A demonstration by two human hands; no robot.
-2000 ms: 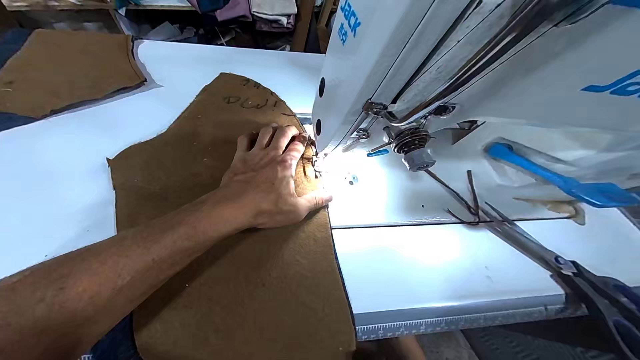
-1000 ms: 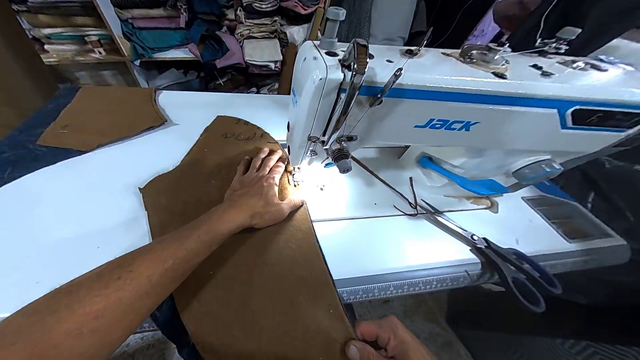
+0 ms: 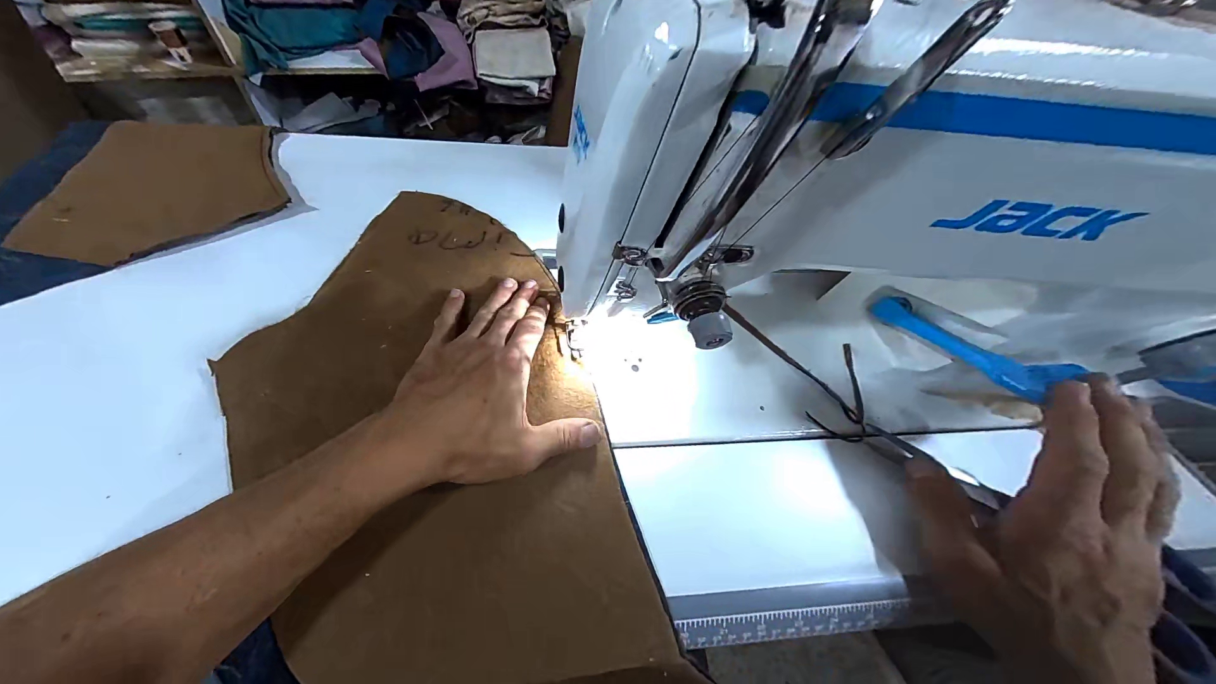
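My left hand (image 3: 484,399) lies flat with its fingers spread on a large brown pattern piece (image 3: 475,589), just left of the lit presser foot (image 3: 574,337) of a Jack sewing machine (image 3: 855,199). Handwriting marks the piece's top end, and dark blue fabric shows beneath its lower left edge. Over at the right, my right hand (image 3: 1073,513) is above the scissors (image 3: 936,461), fingers apart, near the blue lever (image 3: 978,356); it partly hides the scissors. Whether it touches them cannot be told.
A second brown piece (image 3: 157,190) rests on dark blue denim (image 3: 43,275) at the far left of the white table (image 3: 114,408). Behind stand shelves of folded fabric (image 3: 513,57). A ruler strip (image 3: 798,622) runs along the front edge. Dark cords (image 3: 852,380) lie by the scissors' tips.
My right hand has moved from the brown piece's lower right edge to the scissors and lever area. My left hand remains on the brown piece beside the presser foot. The view has shifted closer to the machine.
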